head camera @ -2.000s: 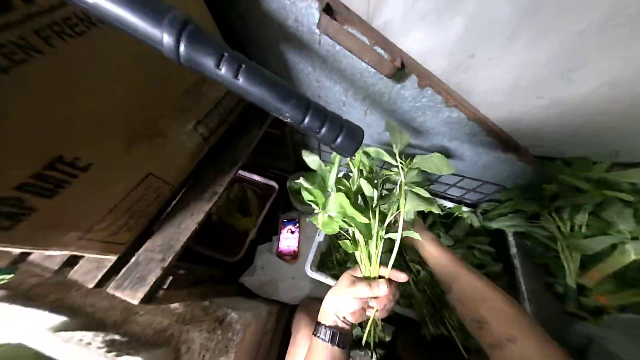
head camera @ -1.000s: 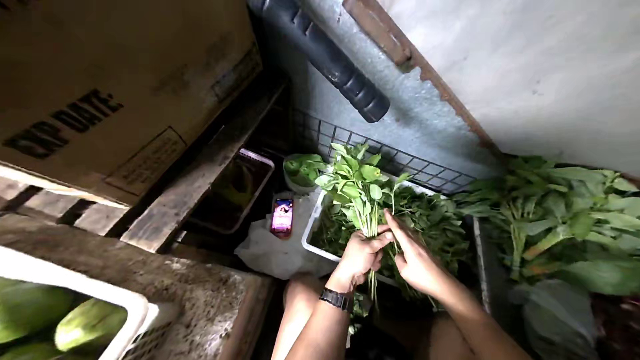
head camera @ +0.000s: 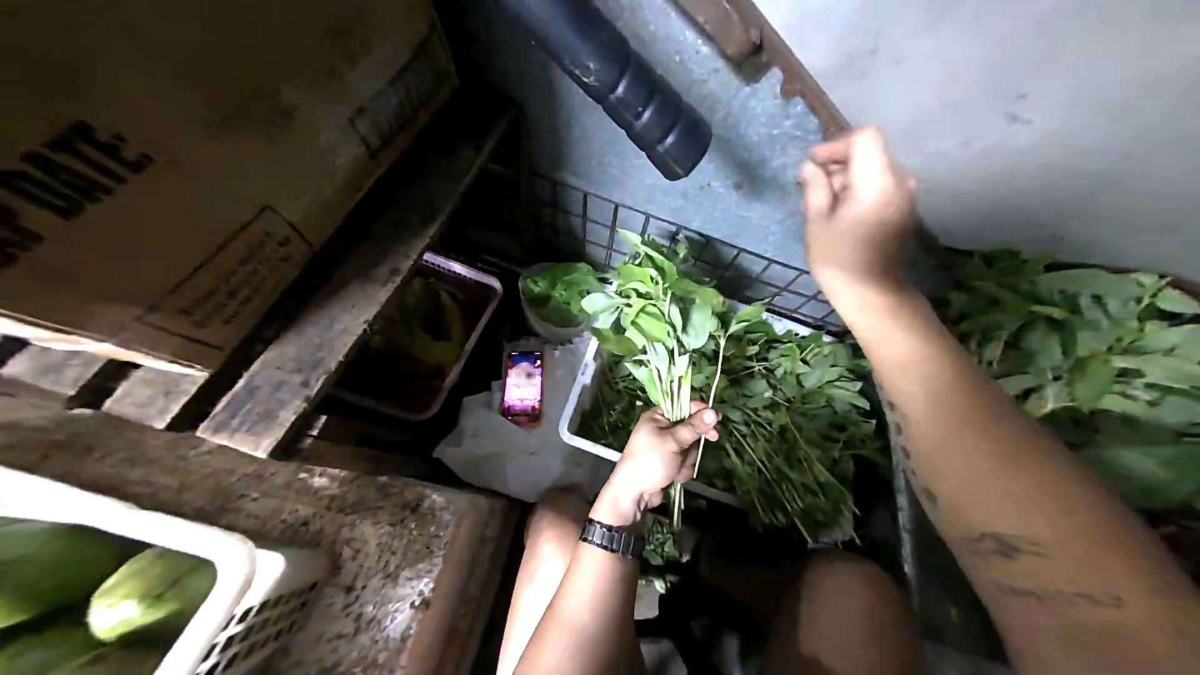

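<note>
My left hand (head camera: 661, 455), with a dark band on its wrist, grips the stems of an upright bunch of leafy greens (head camera: 661, 328). One thin stem leans out to the right between thumb and fingers. My right hand (head camera: 858, 202) is raised to the upper right in front of the wall, its fingers curled and blurred; I cannot tell whether anything is between them. Below and right of the bunch, a white-rimmed crate (head camera: 586, 445) holds a heap of loose leafy stems (head camera: 787, 412).
A lit phone (head camera: 522, 386) lies on a pale plastic bag (head camera: 487, 450). Behind are a bowl of leaves (head camera: 558, 295), a black wire grid (head camera: 750, 267) and a black tube (head camera: 647, 112). A cardboard box (head camera: 206, 159), a basket of green fruit (head camera: 234, 562) and more greens (head camera: 1106, 347) flank them.
My right hand has moved from beside the bunch up and to the right. My left hand still holds the bunch.
</note>
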